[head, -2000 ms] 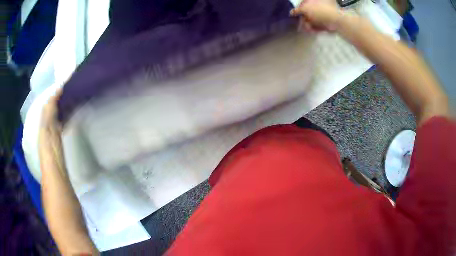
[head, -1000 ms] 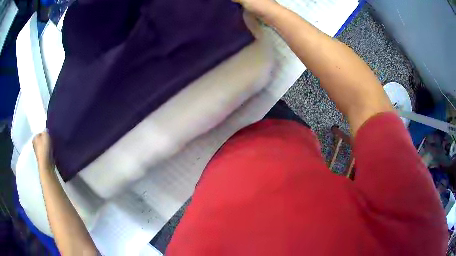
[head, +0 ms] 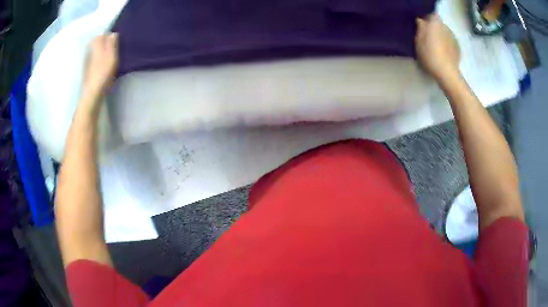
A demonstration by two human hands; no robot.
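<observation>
A dark purple garment (head: 270, 30) lies over the far part of a long cream-white padded form (head: 258, 93) and runs out of the top of the picture. My left hand (head: 103, 57) holds the garment's left near corner. My right hand (head: 437, 48) holds its right edge near the other corner. The near edge of the garment is stretched almost straight between my hands. The near side of the form shows bare below it. The fingertips are slightly blurred.
An iron (head: 488, 17) with a brown handle stands at the top right, cut off by the edge. A white cover (head: 210, 162) lies under the form. A round white base (head: 461, 219) is on the speckled floor at right. Blue cloth (head: 29, 150) hangs at left.
The view has turned, so the form lies nearly level across the picture. The garment's near edge, slanted before, now runs nearly straight. Both hands still hold it. The iron has come into view.
</observation>
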